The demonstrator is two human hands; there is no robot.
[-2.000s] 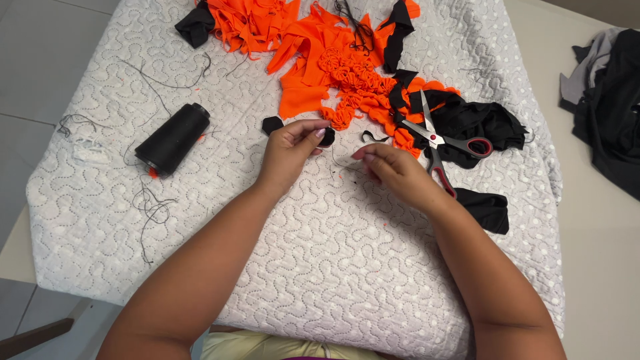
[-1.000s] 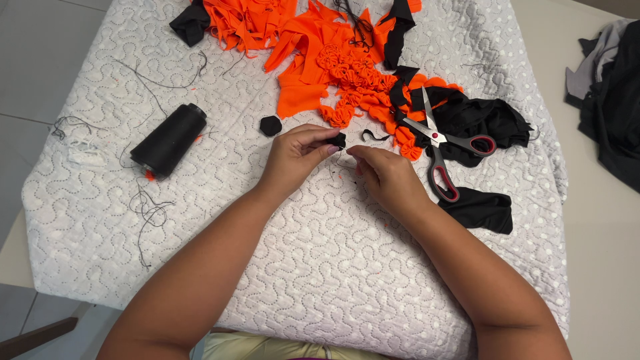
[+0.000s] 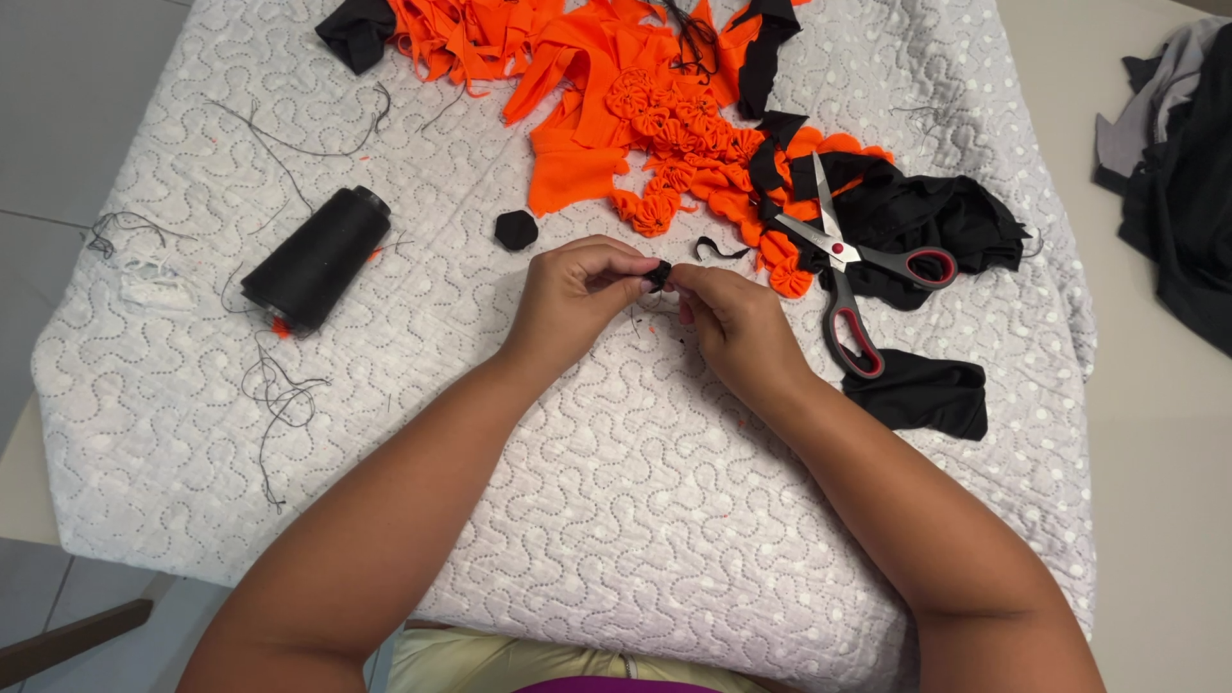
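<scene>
My left hand pinches a small gathered piece of black fabric between thumb and fingertips. My right hand touches the right side of that piece with its fingers drawn together; whether it grips the fabric, a needle or thread cannot be told. A flat black fabric piece lies just left of my left hand. Scissors with grey and red handles lie with blades apart, right of my right hand. Orange gathered fabric rosettes are heaped beyond both hands. A narrow black strip curls above my right hand.
A cone of black thread lies at left, near loose thread tangles. Orange cloth strips and black cloth spread across the back and right. Another black scrap lies below the scissors. Dark garments lie at the far right.
Two seconds ago my hands were apart; now my right fingers meet the black piece in my left hand. The dark opening seen in that piece earlier no longer shows.
</scene>
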